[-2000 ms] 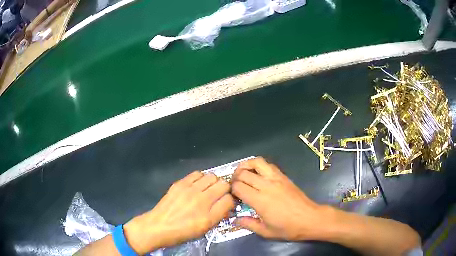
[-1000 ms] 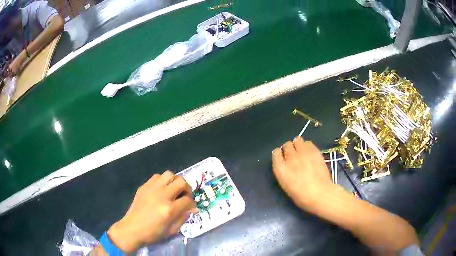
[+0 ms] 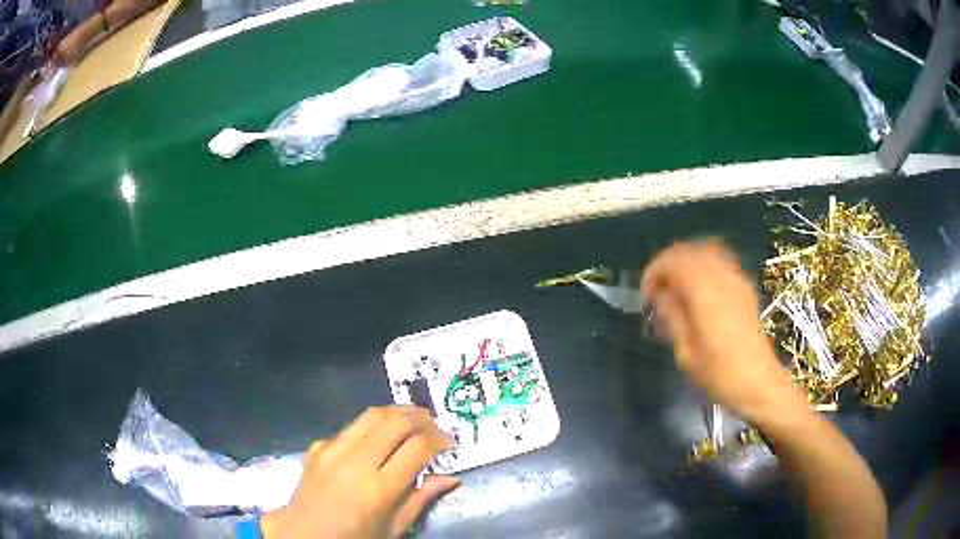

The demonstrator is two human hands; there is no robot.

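The white socket housing (image 3: 539,426) lies open side up on the dark bench, a green circuit board and a red wire inside. My left hand (image 3: 374,474) grips its lower-left corner; its fingertips cover that corner. My right hand (image 3: 711,316) is raised right of the housing and motion-blurred. A gold contact strip (image 3: 574,279) sticks out to its left, joined by blurred white wires that run into the fingers. Another contact strip piece (image 3: 726,447) lies below my right forearm, partly hidden. The pile of contact strips (image 3: 853,300) is at the right.
A bagged cord (image 3: 200,468) lies left of my left hand. Beyond the pale raised edge (image 3: 463,226), the green conveyor belt (image 3: 263,216) carries another housing (image 3: 500,58) with a bagged cord. A grey post (image 3: 921,105) stands at upper right. Another person's arm (image 3: 90,32) shows at upper left.
My right hand has risen from the loose strips and now has a strip with white wires. My left hand has moved to the housing's lower-left corner, leaving more of the housing visible.
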